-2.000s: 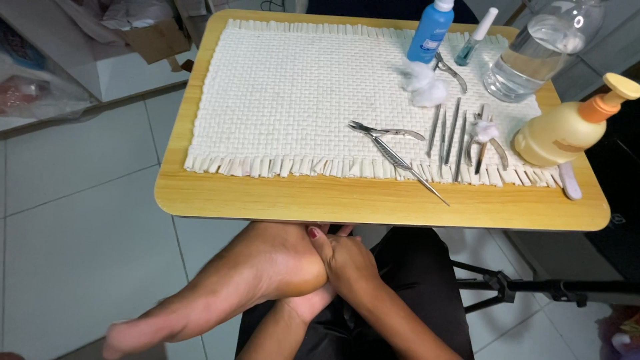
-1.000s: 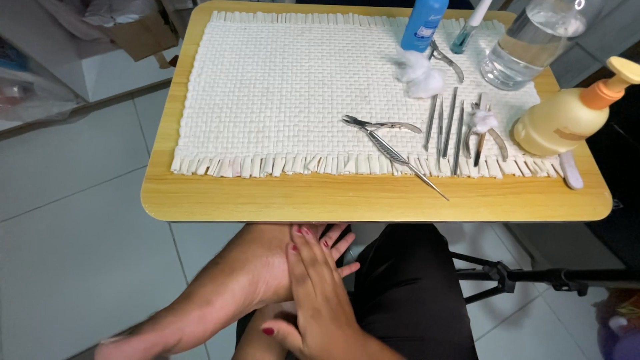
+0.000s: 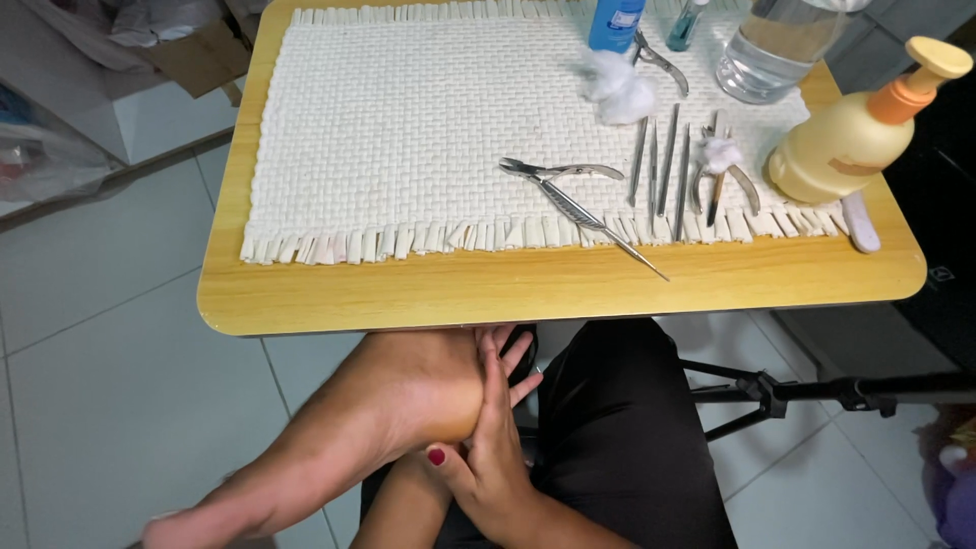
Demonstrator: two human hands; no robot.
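A bare foot [image 3: 366, 412] extends from beneath the table's front edge toward the lower left, sole and heel showing. My right hand [image 3: 496, 457] lies against the heel, its thumb with a red nail below and its fingers along the heel's right side. My left forearm [image 3: 408, 503] passes beneath the foot; of my left hand, only fingers [image 3: 522, 370] seem to show beyond the heel, the rest being hidden. On the woven white mat [image 3: 427, 122] above lie a cuticle nipper [image 3: 564, 169] crossed with a slim metal tool [image 3: 583, 213], several thin metal tools [image 3: 669, 160] and cotton wool [image 3: 621, 88].
The wooden table [image 3: 534, 297] spans the area above my hands. A pump bottle [image 3: 842, 145], a clear bottle of liquid [image 3: 778, 53] and a blue bottle [image 3: 614, 23] stand at its right. Black tripod legs [image 3: 762, 393] are beside my right knee [image 3: 625, 412].
My right hand has shifted from lying over the ankle to the heel's right side, with its thumb below. The tools remain where they were on the mat.
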